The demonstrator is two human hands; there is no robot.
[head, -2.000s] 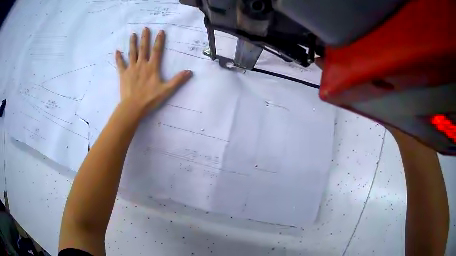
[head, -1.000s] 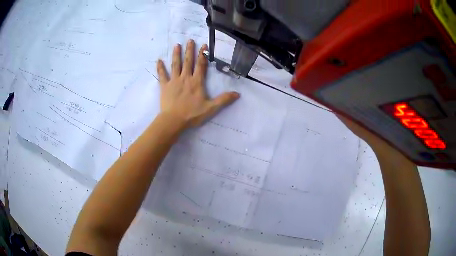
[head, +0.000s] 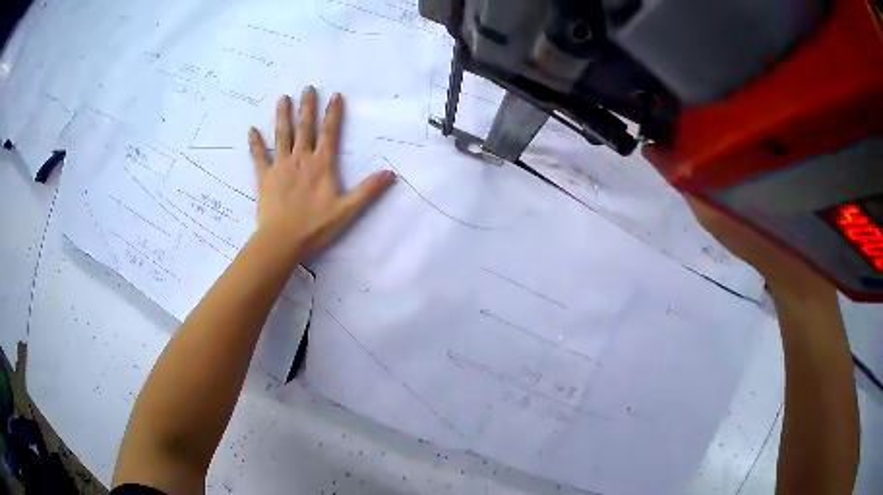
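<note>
The white paper marker (head: 523, 290) with thin printed lines covers the lay. My left hand (head: 305, 189) lies flat on it, fingers spread, left of the blade area, holding nothing. The cutting machine (head: 581, 58) stands at the upper right; its red control box (head: 775, 126) shows part of a glowing red number. The presser foot (head: 470, 145) rests at the paper, with the upright metal part just behind it. A dark cut line (head: 557, 184) runs from there down to the right. My right forearm reaches up behind the control box; my right hand is mostly hidden there.
The white speckled table (head: 261, 435) shows along the near side. A small dark-edged notch (head: 300, 353) opens in the lay beside my left forearm. A dark curved scrap (head: 50, 166) lies at the left. A black cord (head: 867, 372) is at the right edge.
The paper and lay appear shifted left and toward me in view, and the cut line is longer. My left hand has moved left, away from the presser foot. The machine appears slightly further right.
</note>
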